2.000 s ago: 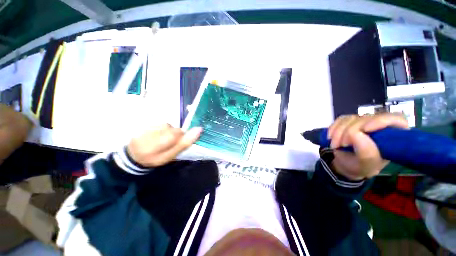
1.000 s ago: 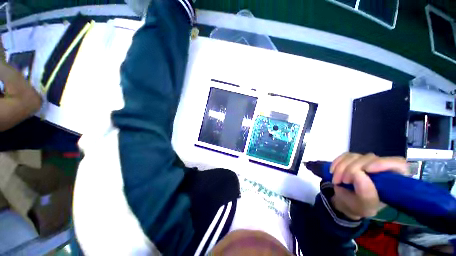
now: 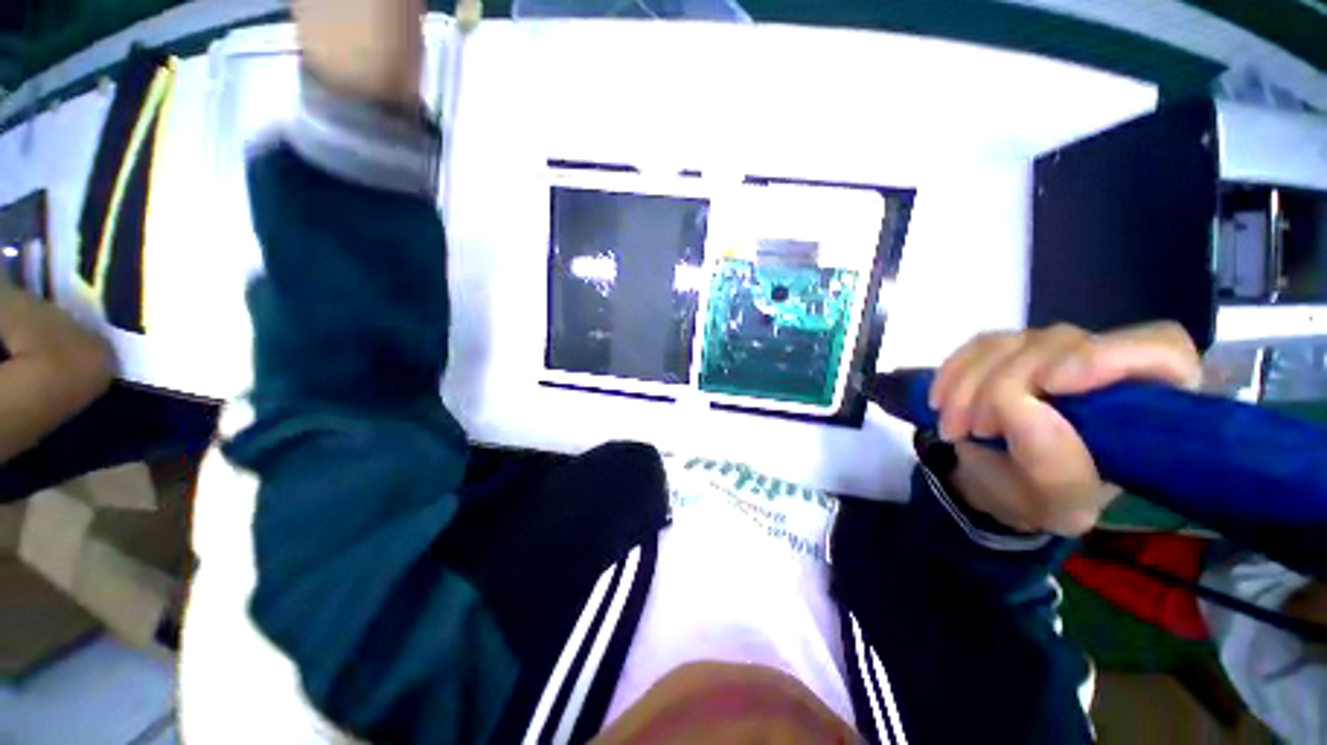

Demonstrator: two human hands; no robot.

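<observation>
The pale two-section device frame lies in the black-bordered fixture in the middle of the white table. Its left section holds a glossy dark panel, its right section the green circuit board. My right hand grips the blue electric screwdriver, its black tip just right of the frame's lower right corner. My left hand is blurred and cut off by the top edge, above the left part of the table; its fingers cannot be seen.
A black panel and a pale box with metal parts stand at the right. A black piece with a yellow strip lies at the far left. Another person's arm is at the left edge. A clear dish sits at the top edge.
The green board, earlier held tilted in my left hand, now lies in the frame's right section. My left arm reached far forward and has drawn back somewhat. My right hand still holds the screwdriver.
</observation>
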